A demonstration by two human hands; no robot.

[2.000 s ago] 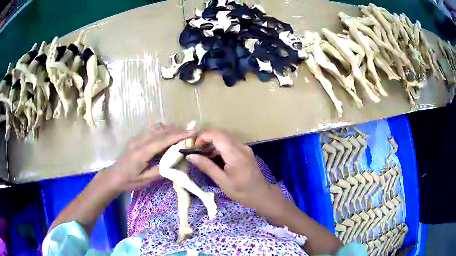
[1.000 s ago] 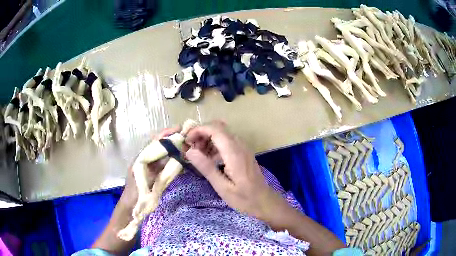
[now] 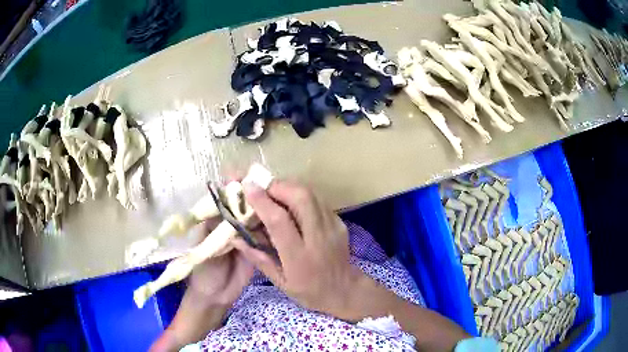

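A beige leg pair (image 3: 200, 244) is held between both hands above the lap, its feet pointing down to the left and its waist end up at the right. A dark hip piece (image 3: 233, 218) lies as a thin band across its hips. My left hand (image 3: 219, 278) is under the legs and holds them, partly hidden behind them. My right hand (image 3: 296, 240) has its thumb and fingers at the waist end and the dark band; whether it grips the legs or the band is hard to tell.
Black-and-beige hip pieces (image 3: 310, 82) are heaped centrally on the cardboard (image 3: 358, 168). Bare leg pairs (image 3: 482, 75) lie right, fitted leg pairs (image 3: 76, 151) left. A blue tray (image 3: 585, 254) holds rows of bent legs below right. A dark bundle (image 3: 153, 26) lies on the green surface.
The leg pair has turned from feet down to feet pointing lower left. My left hand has moved under it. The dark piece now lies across the hips, its far end standing off. The view has shifted slightly.
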